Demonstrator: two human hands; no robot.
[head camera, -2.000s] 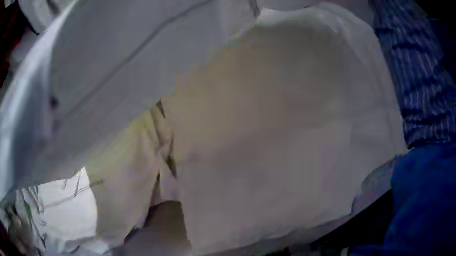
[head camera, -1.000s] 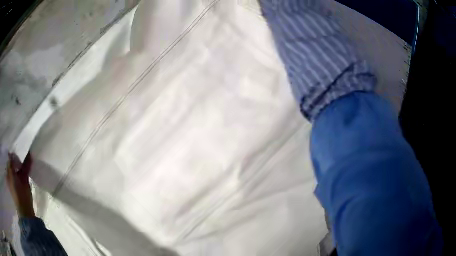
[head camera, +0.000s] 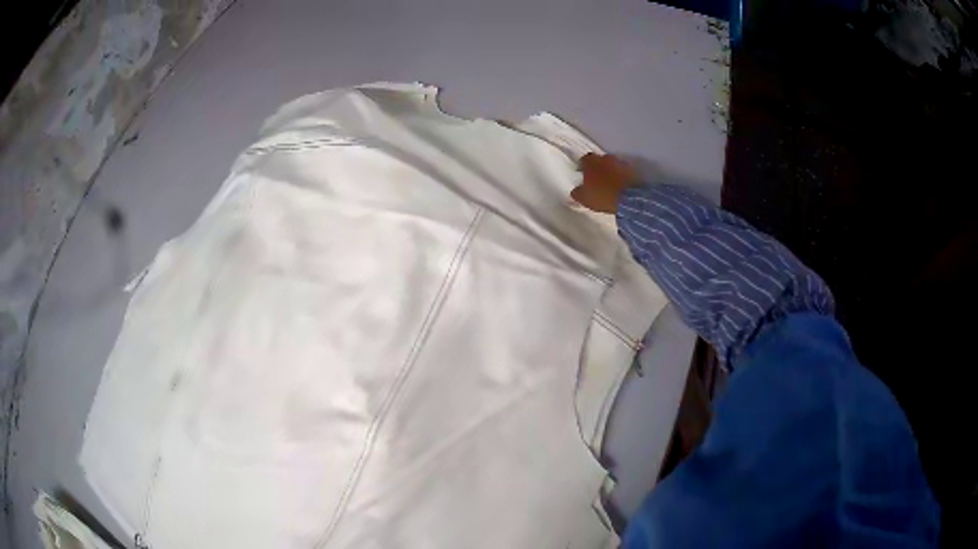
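Note:
A large off-white back panel (head camera: 322, 311) lies on the pale grey table, mostly flat, with soft folds running to its upper right. A double-stitched seam runs down its middle and a yoke seam shows at its upper left. Edges of other panels show under it at the right, one with a short double seam (head camera: 619, 330). My right hand (head camera: 602, 182) holds the panel's upper right edge, its fingertips partly hidden by the cloth. My left hand is not in view.
The grey table (head camera: 450, 48) has a curved left edge, with a stained grey surface (head camera: 80, 97) beyond it. A folded off-white cloth piece (head camera: 70, 525) lies at the lower left. Dark floor lies to the right. A bit of blue shows at the top.
The panel, raised and spread close to the camera one second ago, now lies lower on the table. My right hand has come into view at its upper right edge. My left hand has left the view.

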